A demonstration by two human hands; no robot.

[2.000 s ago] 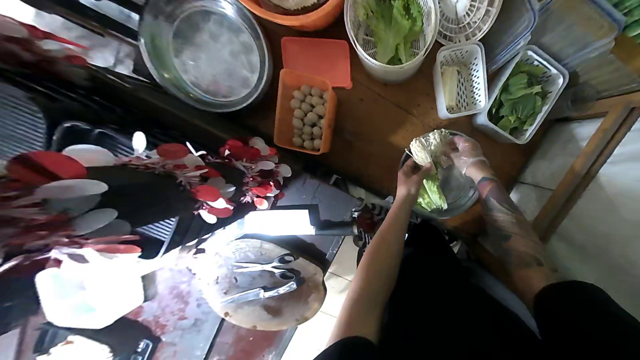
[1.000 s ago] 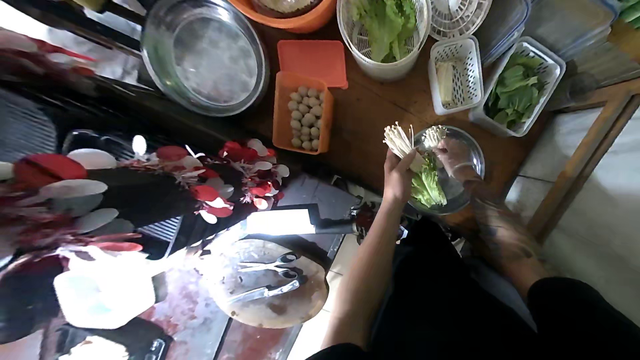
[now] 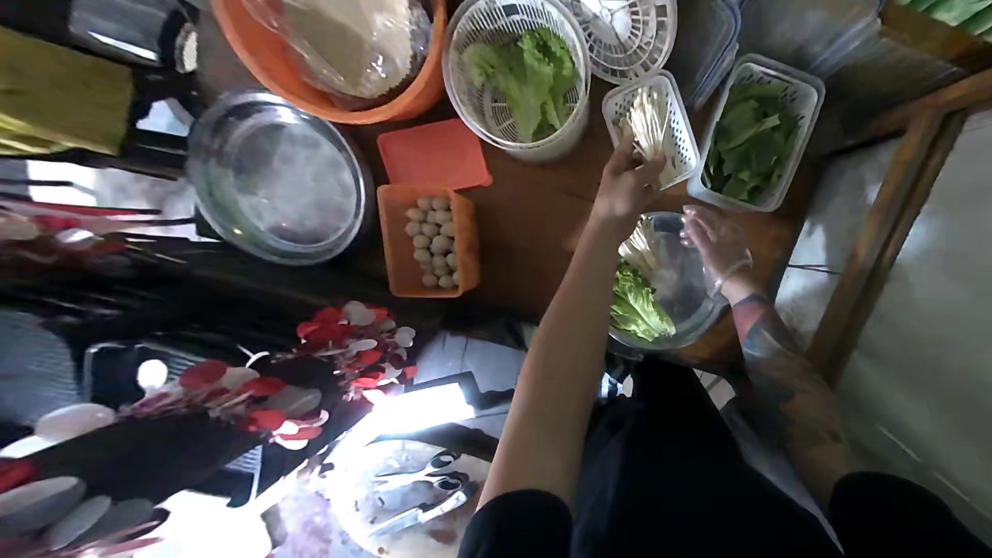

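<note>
My left hand [image 3: 629,180] is closed on a bunch of enoki mushrooms [image 3: 649,120], held over a small white perforated basket [image 3: 683,151]. My right hand [image 3: 717,244], in a clear plastic glove, is at the right rim of a round bowl [image 3: 690,287], with its fingers extended and nothing seen in them. Inside the bowl, lettuce leaves [image 3: 639,306] lie at the left below another portion of enoki mushrooms [image 3: 639,246]. A white tub of leafy greens [image 3: 752,143] stands right of the basket.
An orange container of pale balls [image 3: 393,248] sits beside its orange lid [image 3: 434,153]. Behind are a strainer basket of lettuce [image 3: 515,147], an orange basin [image 3: 372,116] and a steaming metal pan [image 3: 358,186]. Scissors [image 3: 418,473] and a knife [image 3: 422,511] rest on a round board [image 3: 387,535].
My left hand has moved from the bowl to the small white basket with the mushrooms. My right hand has come out of the bowl to its rim, leaving enoki mushrooms inside.
</note>
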